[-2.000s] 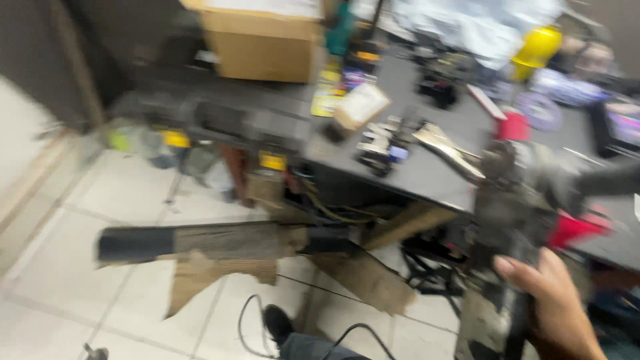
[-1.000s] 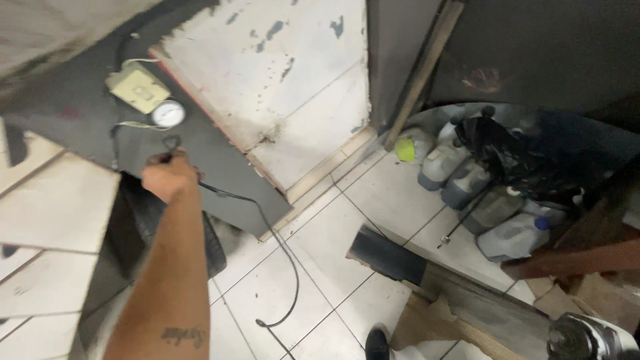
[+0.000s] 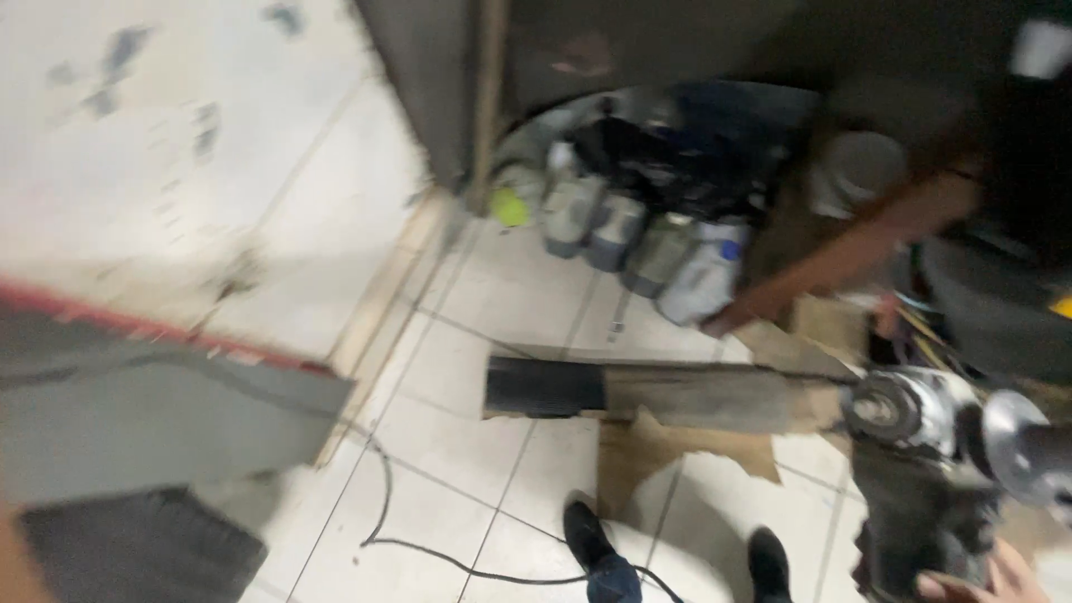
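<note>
My right hand (image 3: 992,578) is at the bottom right corner, partly cut off, with its fingers closed around the dark body of a corded power tool (image 3: 917,502). The tool's metal head (image 3: 942,410) points up, with a round dark fitting on its left side. My left hand is out of view; only a blurred strip of skin shows at the left edge. A black cable (image 3: 494,576) runs over the tiled floor from beside the grey surface to my feet. A long narrow piece with a dark end (image 3: 544,387) lies left of the tool, with torn cardboard (image 3: 624,469) beside it.
Several plastic jugs (image 3: 657,251) and black plastic (image 3: 703,167) stand or lie along the dark wall. A reddish beam (image 3: 846,251) slants at right. At left are a grey surface (image 3: 167,419) and a worn white panel (image 3: 209,151). Shoes (image 3: 586,532) are below.
My left hand, at the black cable near a small pale box a second ago, has gone out of view. The view has swung right, bringing the power tool and my right hand into the picture.
</note>
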